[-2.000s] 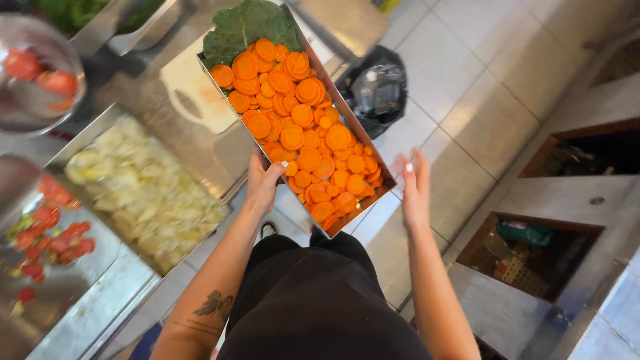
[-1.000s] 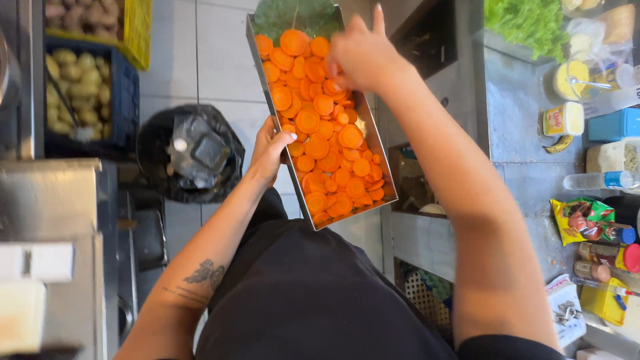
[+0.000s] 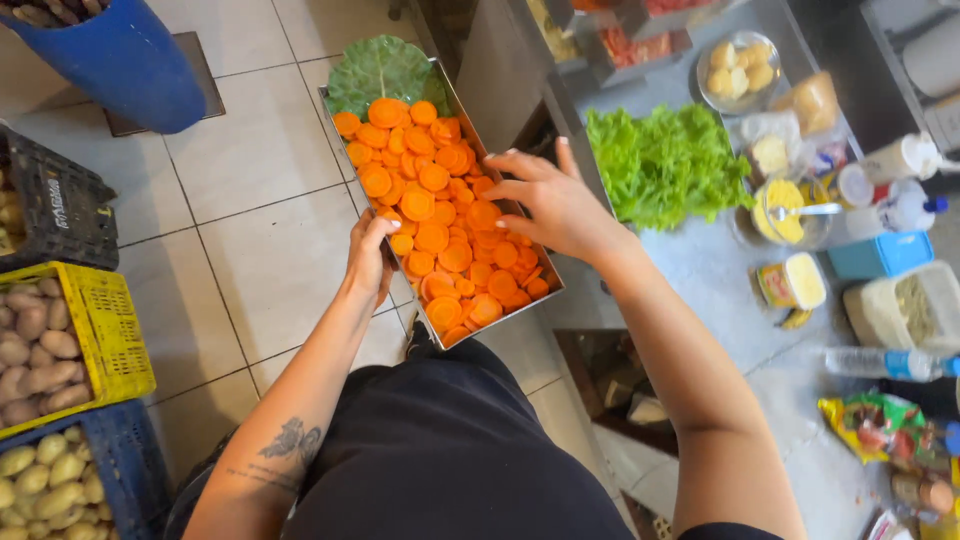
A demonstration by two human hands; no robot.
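A long rectangular metal tray (image 3: 501,322) full of sliced carrot rounds (image 3: 431,236) is held in front of my body, over the floor. A large green leaf (image 3: 384,71) lies at its far end. My left hand (image 3: 369,255) grips the tray's left long side, the thumb over the rim by the carrots. Above the right long side is my right hand (image 3: 551,199), fingers spread, the fingertips over or at the carrots; whether they touch them I cannot tell. It holds nothing that I can see.
To the right, a counter (image 3: 705,281) bears lettuce (image 3: 664,165), a bowl of peeled potatoes (image 3: 739,71), tubs and bottles. On the left stand a yellow crate (image 3: 112,330) and a blue crate (image 3: 135,450) of potatoes, a black crate (image 3: 64,202) and a blue barrel (image 3: 120,64).
The view has swung from the steel worktop to the floor and counter. Two seconds ago my right hand was off the tray's right side; now it is over the carrots. My left hand still grips the tray.
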